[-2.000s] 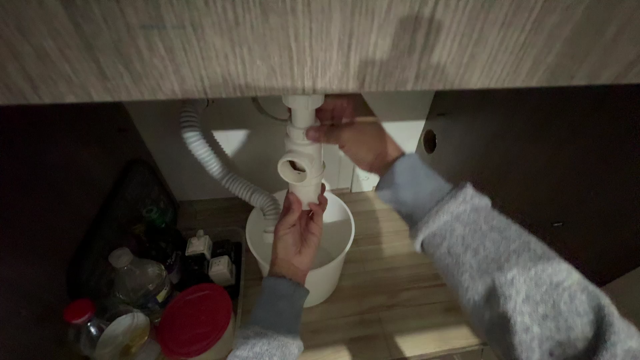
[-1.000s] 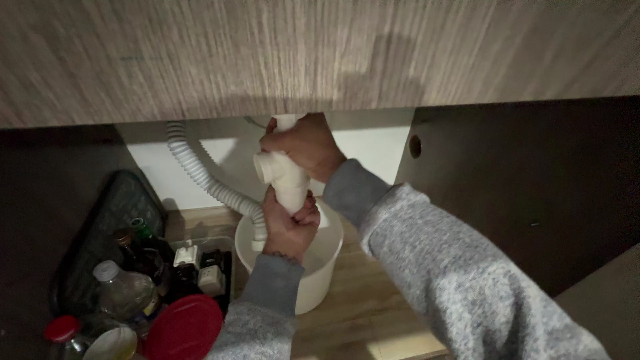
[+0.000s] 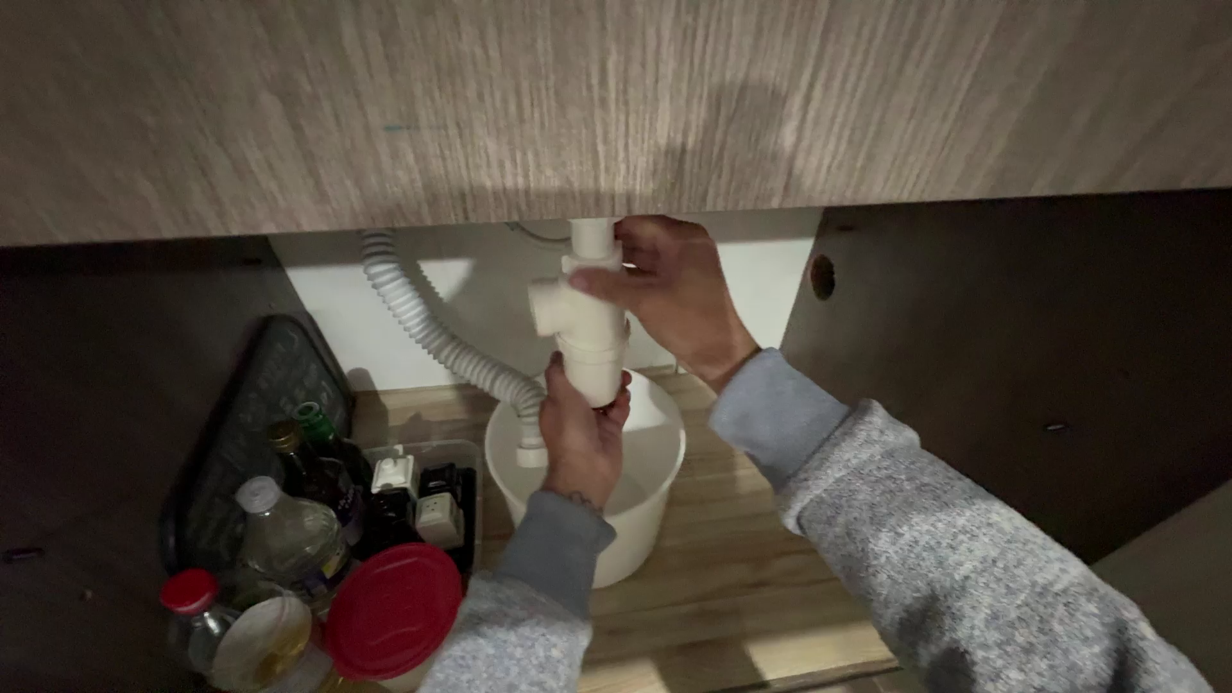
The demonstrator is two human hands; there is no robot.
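A white plastic bottle trap [image 3: 592,332] hangs upright under a white drain tailpipe [image 3: 592,238], its round side port facing left. My left hand [image 3: 584,428] grips the trap's lower end from below. Around the collar at the trap's top, my right hand [image 3: 674,289] rests from the right, thumb across the front and fingers partly spread behind; how firmly it touches is unclear. A grey corrugated drain hose [image 3: 433,342] comes down from the left, its end inside a white bucket [image 3: 669,481] below the trap.
At left stand clear and dark bottles [image 3: 289,534], a red-lidded container [image 3: 395,611] and a clear bin [image 3: 472,448] of plugs and adapters. A wood-grain panel [image 3: 577,106] crosses above. Dark cabinet sides flank the space; the right one [image 3: 962,337] has a round hole.
The trap's side port, facing forward two seconds ago, now faces left. My right hand's fingers have loosened around the collar since one second ago. My left hand stays at the trap's lower end.
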